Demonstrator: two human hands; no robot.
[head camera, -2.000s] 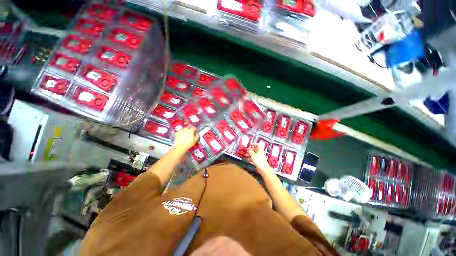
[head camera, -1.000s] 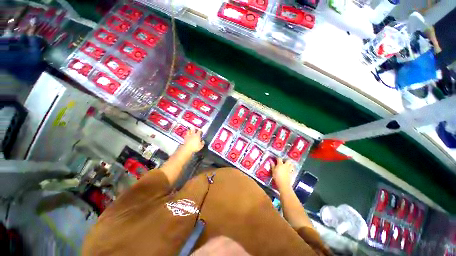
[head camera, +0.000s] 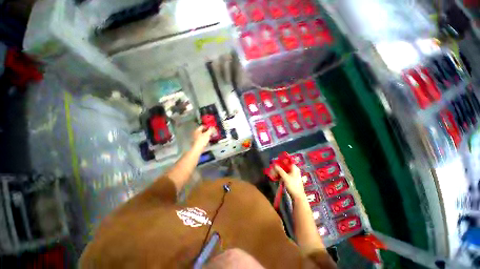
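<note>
My left hand (head camera: 201, 137) reaches over the machine bed. Its fingers are on the near end of a red housing (head camera: 209, 122) in the right-hand dark fixture. A second red housing (head camera: 159, 128) sits in the left-hand fixture. My right hand (head camera: 290, 177) holds a red housing (head camera: 282, 159) above the corner of the near blister tray (head camera: 327, 239); blur hides whether it holds more than one. That tray carries several red housings. Another blister tray (head camera: 330, 125) with red housings lies beyond it.
A tall stack of blister trays (head camera: 287, 68) stands behind the far tray. The machine's front edge has an orange-red button (head camera: 246, 143). A green conveyor belt (head camera: 351, 147) runs at the right. An orange-red foot (head camera: 368, 247) stands beside the near tray.
The view has swung left to the machine. My left hand has left the trays and is at the fixture. My right hand has lifted a red housing from the near tray.
</note>
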